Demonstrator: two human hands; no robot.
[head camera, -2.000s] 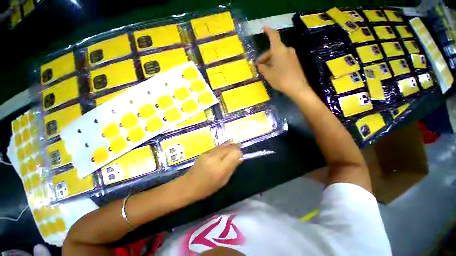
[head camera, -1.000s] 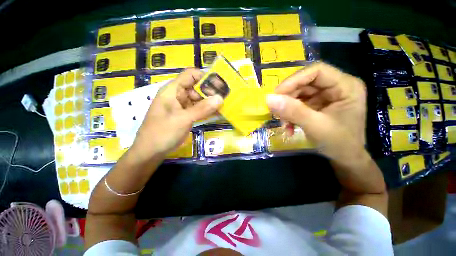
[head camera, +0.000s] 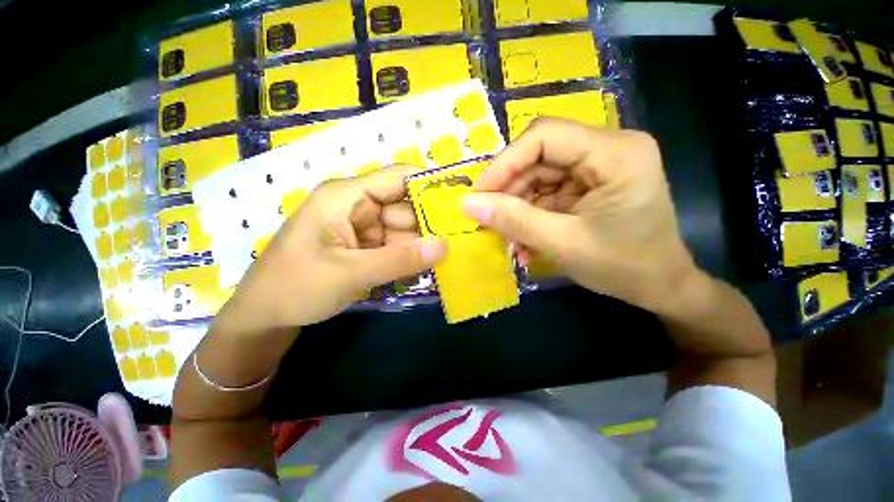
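A flat yellow phone-sized part (head camera: 476, 279) is held over the bench, its camera-area end pointing away from me. My left hand (head camera: 343, 240) grips its left edge between thumb and fingers. My right hand (head camera: 578, 211) is at the camera end, thumb and fingertips pressed on a yellow sticker (head camera: 449, 208) that lies over the camera area; a dark outline shows around it. Whether the right fingers also grip the part is partly hidden. The white sticker sheet (head camera: 323, 176) lies behind the hands on the tray.
A clear blister tray (head camera: 250, 118) holds yellow parts. A stack of sticker sheets (head camera: 120, 235) lies left, beside a white plug (head camera: 45, 208). A pink fan (head camera: 61, 459) is lower left. A dark tray of yellow parts (head camera: 760, 181) is at right.
The part has turned from slanted to nearly upright in view, camera end away from me. The sticker now lies over the camera area, under my right fingers. The view has shifted slightly.
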